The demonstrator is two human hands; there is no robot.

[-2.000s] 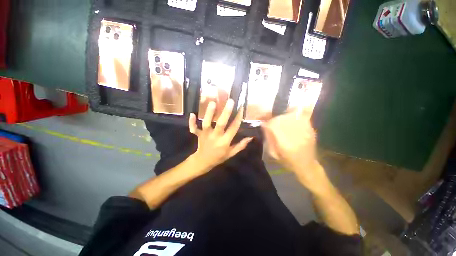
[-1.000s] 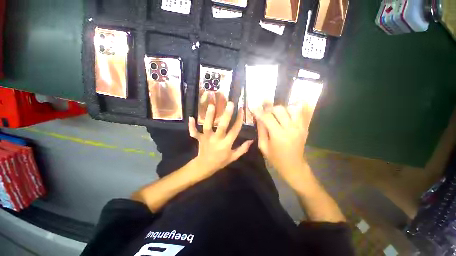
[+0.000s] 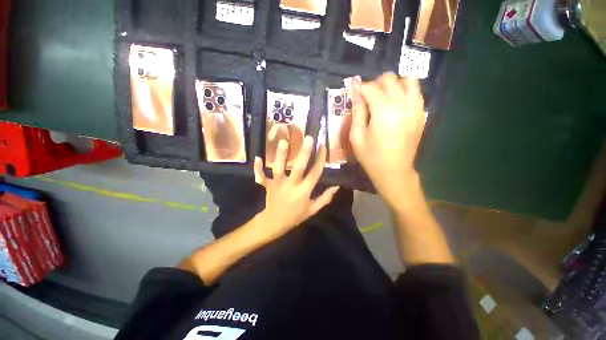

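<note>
A black foam-lined tray (image 3: 188, 158) holds two rows of shiny copper-gold smartphones or back covers. My left hand (image 3: 288, 189) has its fingers spread, with fingertips on the lower part of the third gold piece (image 3: 281, 114) of the near row. My right hand (image 3: 389, 126) is over the right part of the near row, fingers bent and fingertips at the top edge of the fourth gold piece (image 3: 337, 136). It hides most of the rightmost piece. Whether a wipe is in its fingers cannot be told. White labels (image 3: 414, 62) lie beside the far-row pieces.
The tray lies on a dark green bench mat (image 3: 508, 133). A whitish bottle with a red-and-white label (image 3: 529, 22) stands at the upper right. A red plastic stool (image 3: 40, 149) and red-edged stacked trays (image 3: 30, 236) are on the left.
My right hand has moved up from the lower part of the fourth and fifth pieces to their upper ends. My left hand stays on the third piece. The glare on the fourth piece has faded.
</note>
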